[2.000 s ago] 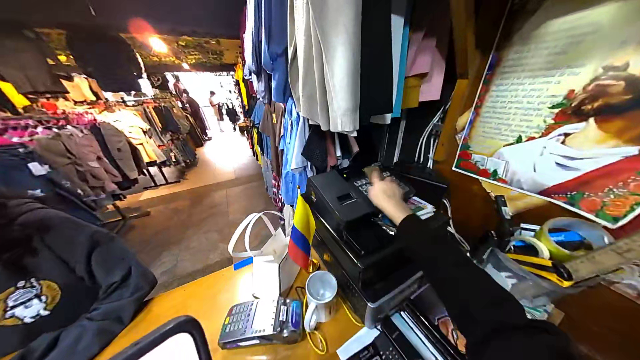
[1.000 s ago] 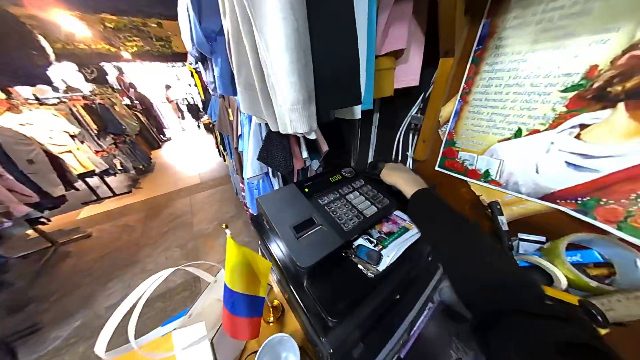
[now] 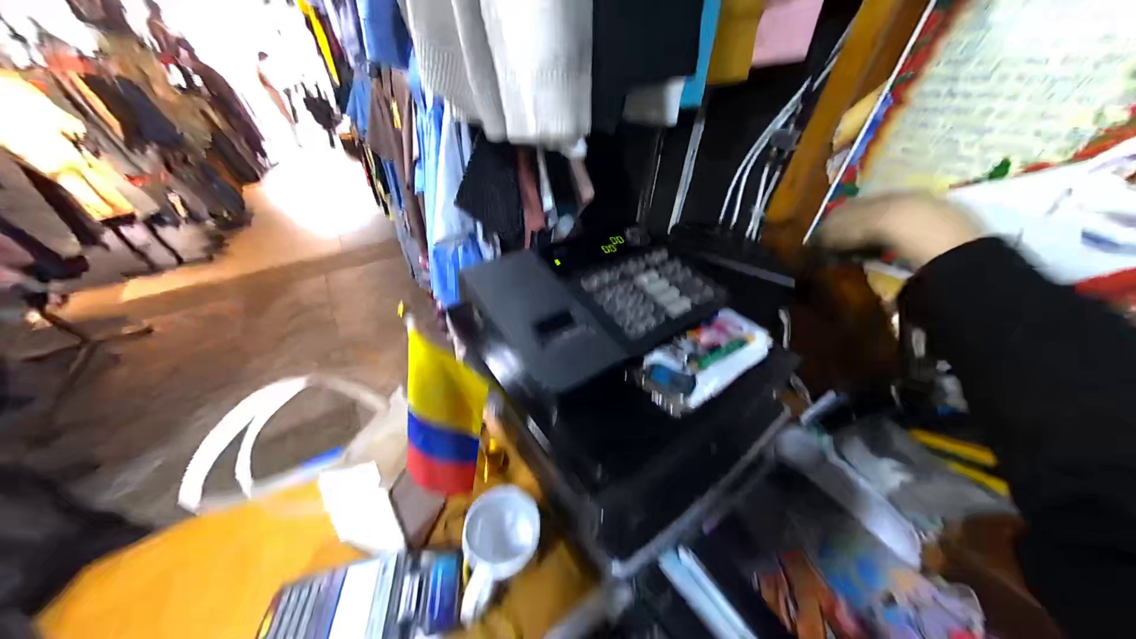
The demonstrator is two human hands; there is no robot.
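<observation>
My right hand, in a black sleeve, is blurred at the upper right, in front of the lower edge of a poster. Its fingers point left, and I cannot tell whether they hold anything. To the left of it stands a black cash register with a lit green display and grey keys. Small printed cards or packets and a small dark blue object lie on the register beside the keys. My left hand does not show.
A small yellow, blue and red flag, a white mug and a card terminal are by the register on the wooden counter. Clothes hang behind it. White cables run beside a wooden post. Plastic bags lie at right.
My right hand has left the register, where it was at the keys and then at the right edge, and moved right to the poster. The display shows lit digits in both later frames.
</observation>
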